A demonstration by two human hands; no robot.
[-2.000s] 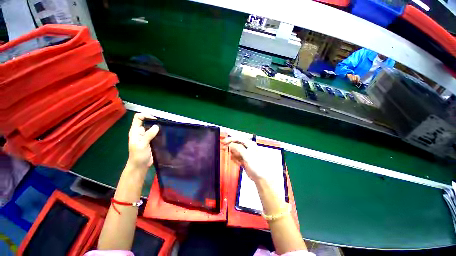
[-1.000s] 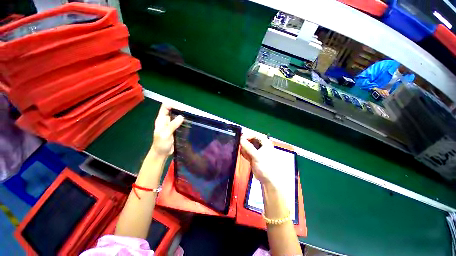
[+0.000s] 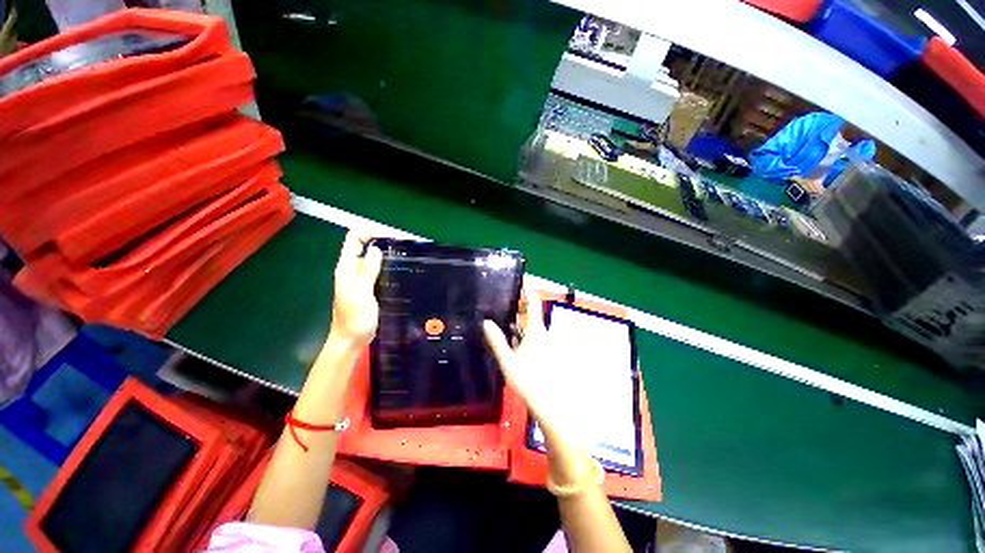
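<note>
A black tablet [image 3: 432, 367] shows a dark screen with an orange round icon and faint lines. It is raised over a red-orange foam tray [image 3: 432, 445]. My left hand [image 3: 354, 292] grips its upper left edge. My right hand [image 3: 529, 362] is at its right side, with a finger over the right part of the screen; whether it touches is hard to tell. A second tablet [image 3: 605, 378] with a white screen lies in a tray to the right, partly behind my right hand. A small dark stick [image 3: 570, 294] projects at its top edge.
A tall leaning pile of red-orange trays [image 3: 140, 162] stands at left. Lower trays with dark tablets [image 3: 119, 481] are below the bench edge. A white stripe [image 3: 756, 367] crosses the green bench. A person in blue [image 3: 805, 151] sits beyond the opening under the white shelf [image 3: 875, 92].
The held tablet's screen has gone from dark reflections to an orange icon with faint lines, and the tablet is turned more upright in view. My right finger has moved over the screen.
</note>
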